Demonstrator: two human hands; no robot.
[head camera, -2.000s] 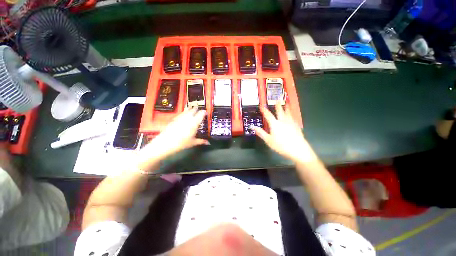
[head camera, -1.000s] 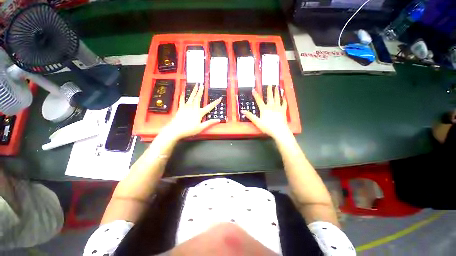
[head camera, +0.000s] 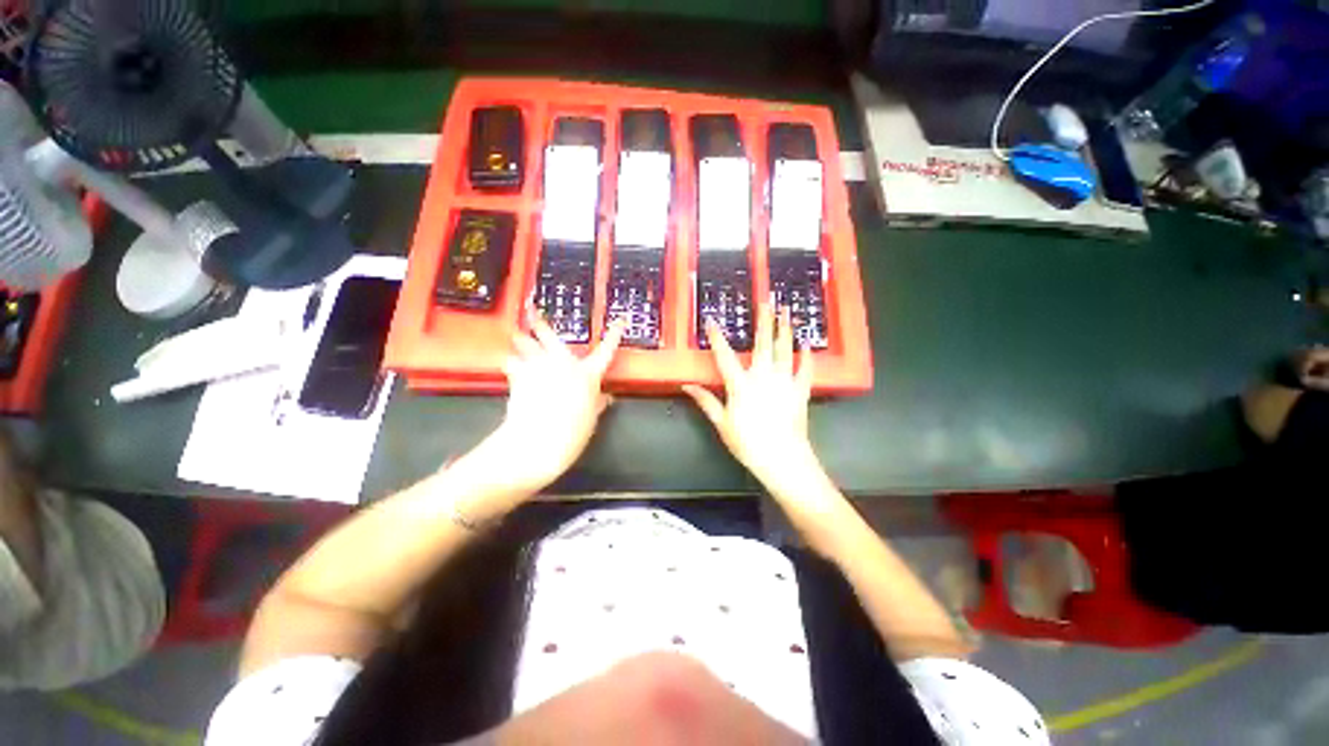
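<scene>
A red-orange phone tray (head camera: 627, 375) lies on the bench in front of me. Four open flip phones lie lengthwise in it, with white lit displays (head camera: 643, 201) at the far end and black keypads (head camera: 561, 305) near me. Two closed dark flip phones with gold marks, one at the back (head camera: 496, 147) and one in front (head camera: 475, 261), lie in the left column. My left hand (head camera: 554, 394) is spread over the tray's front edge, fingertips at the two left keypads. My right hand (head camera: 761, 401) is spread, fingertips at the two right keypads. Neither hand grips anything.
A black smartphone (head camera: 350, 347) lies on white paper (head camera: 233, 437) at the left, beside a white stick-like object (head camera: 204, 357). A dark fan (head camera: 134, 73) and a white fan stand behind. A blue mouse (head camera: 1052, 171) is at the right. People's arms show at both sides.
The four phones went from standing over the front row to lying across both rows. The closed phones behind them are no longer seen. Both hands have drawn back toward me.
</scene>
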